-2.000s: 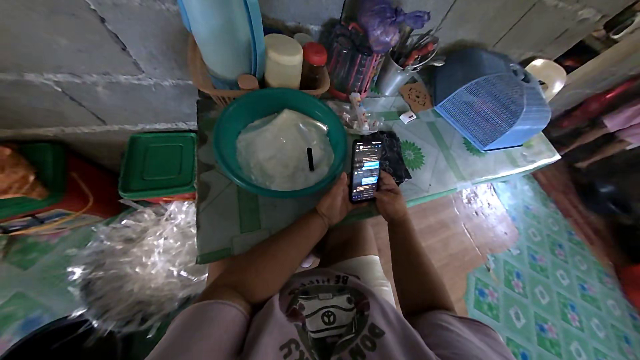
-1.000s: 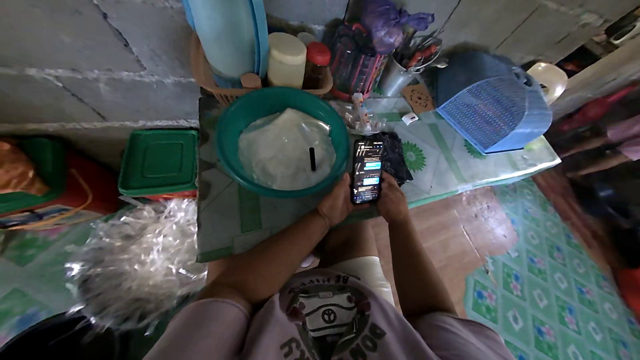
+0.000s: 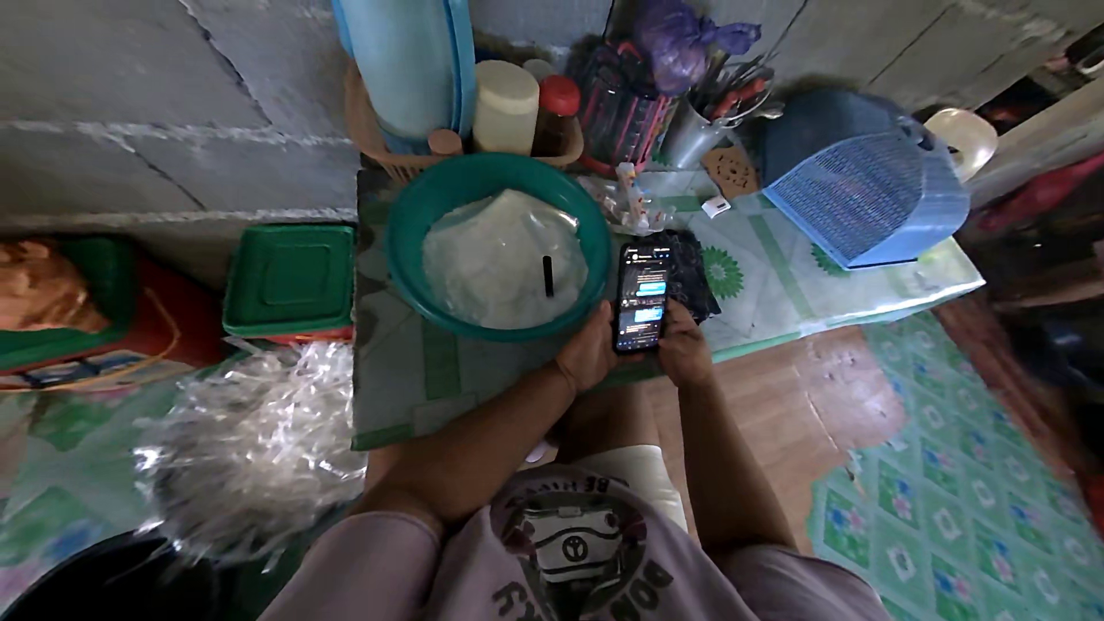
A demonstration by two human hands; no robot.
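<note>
Both my hands hold a black smartphone (image 3: 642, 297) upright over the table's front edge, its screen lit. My left hand (image 3: 590, 347) grips its left side and my right hand (image 3: 686, 345) its lower right side. Just left of the phone stands a green plastic basin (image 3: 404, 259) with a clear plastic bag of white powder (image 3: 492, 259) in it; a short black strip (image 3: 548, 276) lies on the bag. Behind the phone, a crumpled black plastic bag (image 3: 690, 267) rests on the patterned tablecloth.
At the back are a wicker basket (image 3: 565, 155) of jars, a pink-striped pitcher (image 3: 623, 112), a metal utensil holder (image 3: 690, 138) and a blue plastic basket (image 3: 871, 198). A green-lidded bucket (image 3: 291, 280) and a heap of clear plastic strips (image 3: 267, 448) are left of the table.
The content on the phone's screen has changed. Both hands keep their hold on the phone, and the basin has not moved.
</note>
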